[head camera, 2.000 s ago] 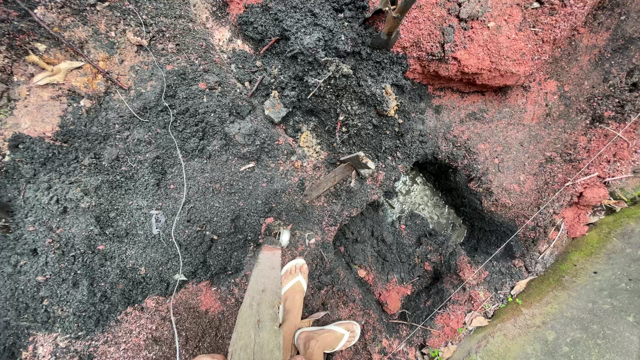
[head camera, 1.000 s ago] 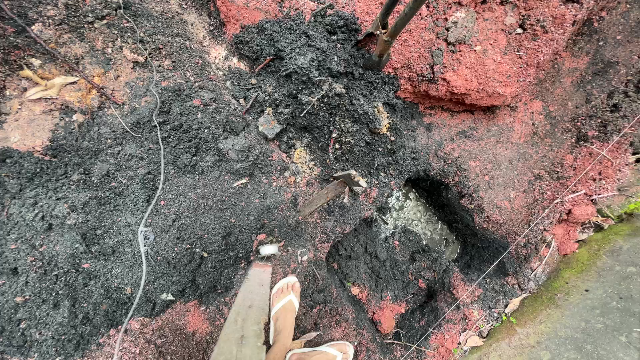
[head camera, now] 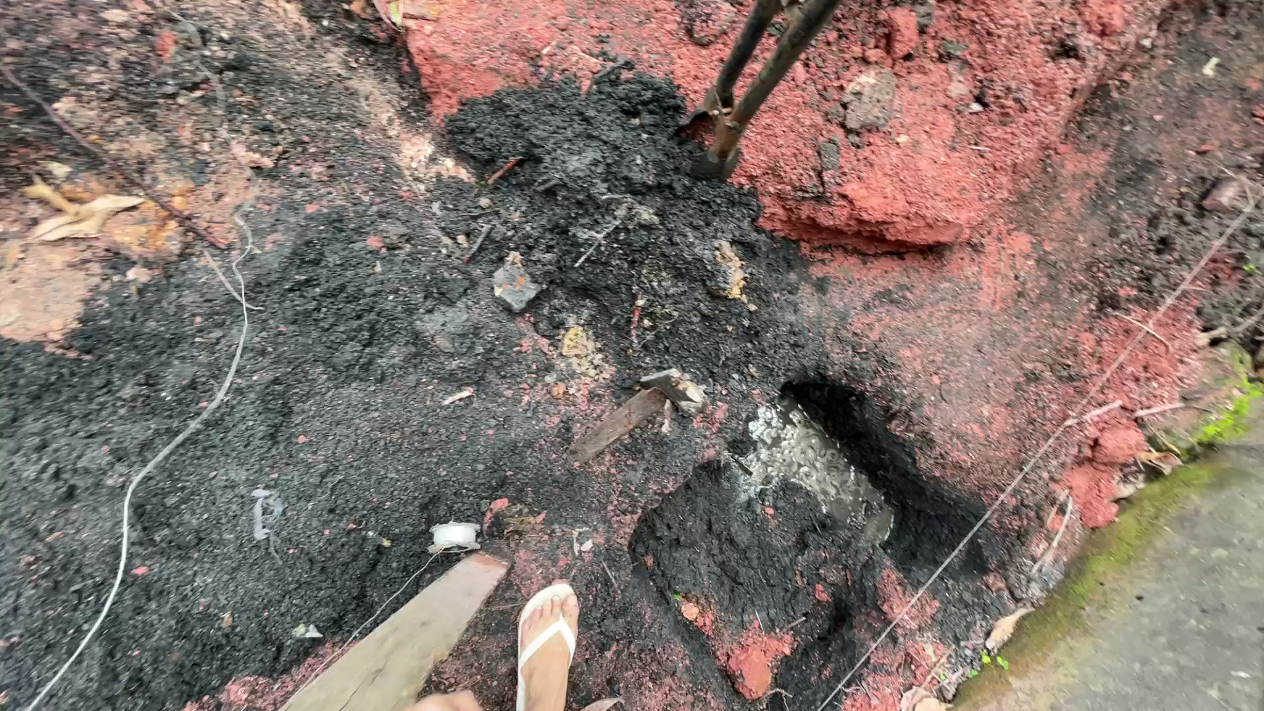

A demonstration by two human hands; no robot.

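Observation:
A small patch of skin point(head camera: 444, 701), perhaps fingers, shows at the bottom edge against a wooden board point(head camera: 405, 637); whether it is a hand, and which, I cannot tell. Neither hand is otherwise visible. The board runs up from the bottom edge, its pointed end close to a small white spool of line point(head camera: 454, 536). Right of the board is a foot in a white flip-flop point(head camera: 546, 642). A pit with grey wet material point(head camera: 810, 459) lies to the right. Two poles with metal blades at their lower ends, like a post-hole digger point(head camera: 736, 109), stand on the soil at the top.
Dark soil point(head camera: 375, 395) covers much of the ground, with a red earth bank point(head camera: 889, 158) above. A taut string point(head camera: 1027, 474) crosses at the right beside a mossy concrete edge point(head camera: 1136, 563). A pale wire point(head camera: 168, 454) lies at the left; wood scraps point(head camera: 622, 425) lie near the pit.
The second sandalled foot, seen at the bottom earlier, is now out of view except perhaps for a sliver. The view has shifted, showing more of the two poles at the top.

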